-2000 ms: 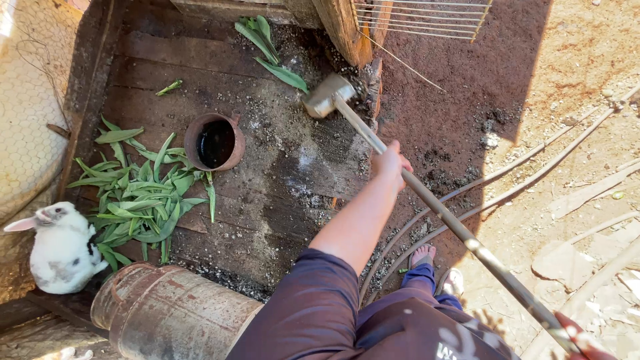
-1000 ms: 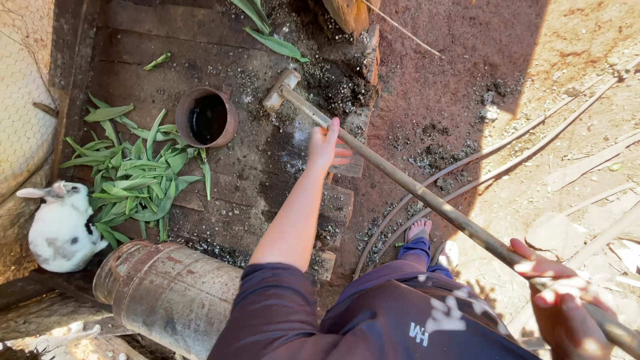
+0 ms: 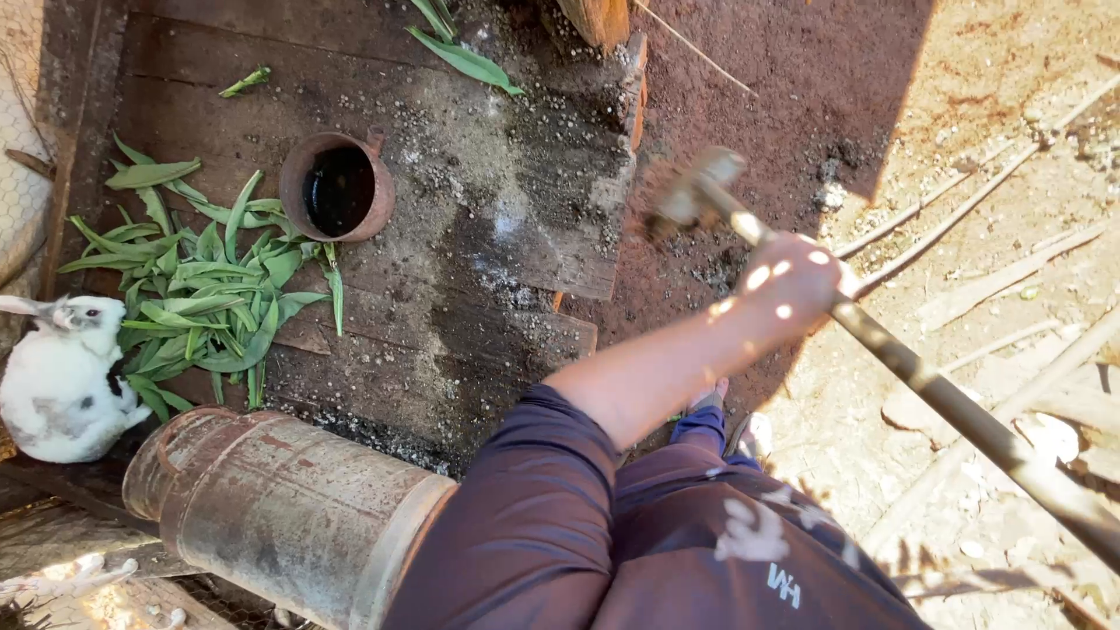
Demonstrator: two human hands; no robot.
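My left hand [image 3: 792, 273] is closed around the wooden handle [image 3: 949, 402] of a hoe, not far below its metal head [image 3: 700, 188]. The blurred head is over the dirt just beyond the broken edge of the plank floor [image 3: 472, 341], with a brown smear of loose material beside it. Small round droppings and dark wet patches lie on the planks. The handle runs out of the frame at the lower right. My right hand is out of view.
A rusty metal pot [image 3: 376, 197] with dark liquid stands beside a pile of green leaves [image 3: 206, 297]. A white rabbit [image 3: 61, 385] sits at the left. An old metal can [image 3: 289, 516] lies below. Long sticks [image 3: 945, 227] lie on the ground to the right.
The hoe head has moved right, from over the planks to over the dirt. My left hand, its fingers spread a second ago, has closed on the handle. My right hand has left the view.
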